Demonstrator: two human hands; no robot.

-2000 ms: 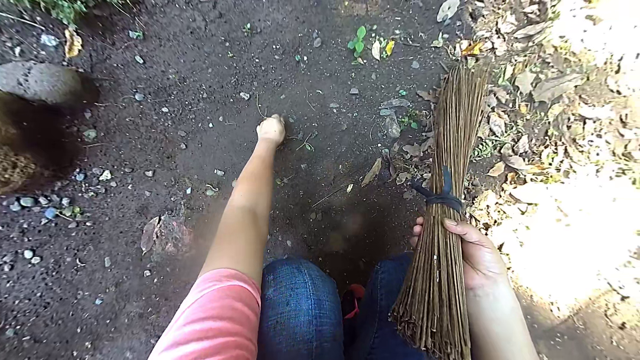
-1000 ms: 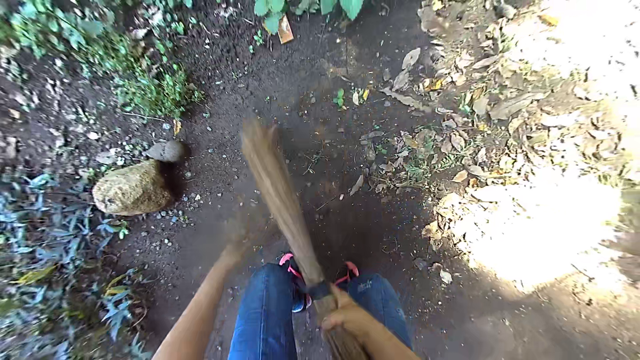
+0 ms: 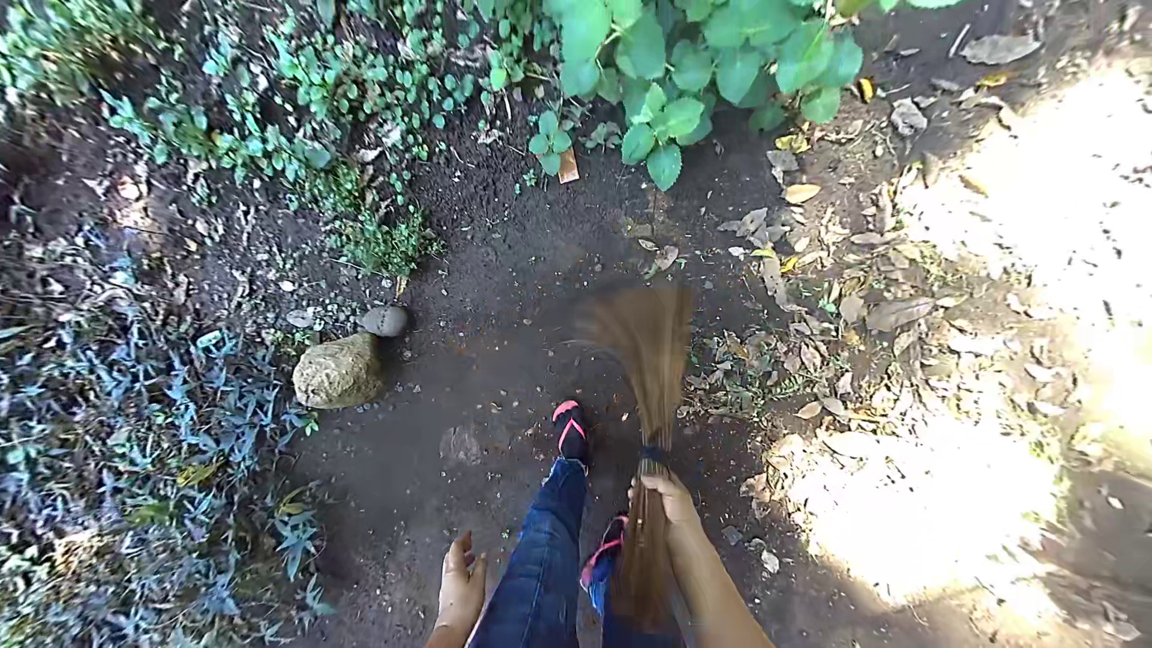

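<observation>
My right hand (image 3: 669, 497) grips a stick broom (image 3: 661, 396) just below the dark tie around its bundle. The broom's spread bristles point forward over the dark soil and are blurred; its lower end lies over my right leg. At the lower middle, my left hand (image 3: 463, 578) is beside my left leg in blue jeans, its fingers loosely curled and apart, holding nothing. Dry leaves (image 3: 792, 360) lie on the ground to the right of the broom. Whether the bristle tips touch the soil cannot be told.
A tan rock (image 3: 338, 372) and a smaller grey stone (image 3: 384, 320) sit at the left edge of the bare soil. Low plants (image 3: 180, 432) cover the left side. A leafy green plant (image 3: 711, 54) overhangs the top. My dark shoe with pink straps (image 3: 570, 430) is on the soil.
Two seconds ago my left hand was stretched out low over the soil; now it is back beside my leg. The broom's bristles have swung to the right since one second ago. My legs have moved into a step.
</observation>
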